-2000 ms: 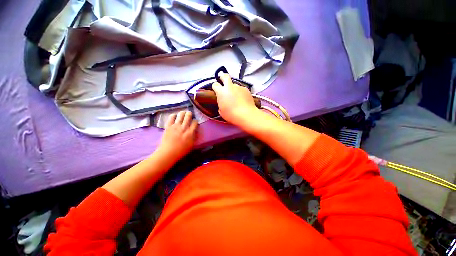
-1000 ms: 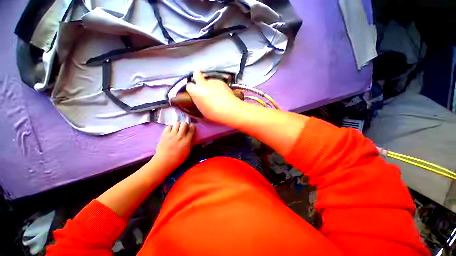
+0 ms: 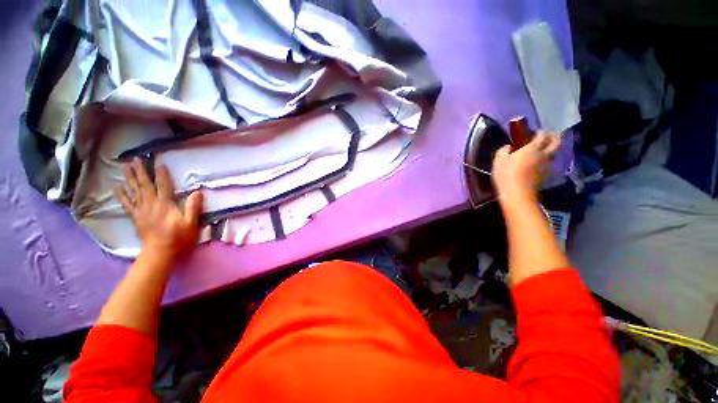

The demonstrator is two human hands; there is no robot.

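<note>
The grey garment (image 3: 252, 169), pale inside with dark strips along its seams, lies crumpled on the purple cloth-covered table. A long pale panel outlined by dark strips lies at its near part. My left hand (image 3: 164, 212) lies flat on the garment's near left part, fingers spread. The iron (image 3: 484, 161) is tilted up on the table right of the garment, its dark pointed soleplate facing left and its brown handle partly showing. My right hand (image 3: 523, 167) is at the handle; whether its fingers still grip it is unclear.
A folded pale cloth (image 3: 547, 75) lies near the table's right edge. The purple table's (image 3: 378, 224) near edge runs in front of me. Scraps (image 3: 464, 279) lie on the floor below. Yellow tubes (image 3: 669, 336) run at the lower right.
My right hand and the iron have moved off the garment to the right. My left hand has moved left and spread flat. The garment has shifted slightly left, and its near edge shows more.
</note>
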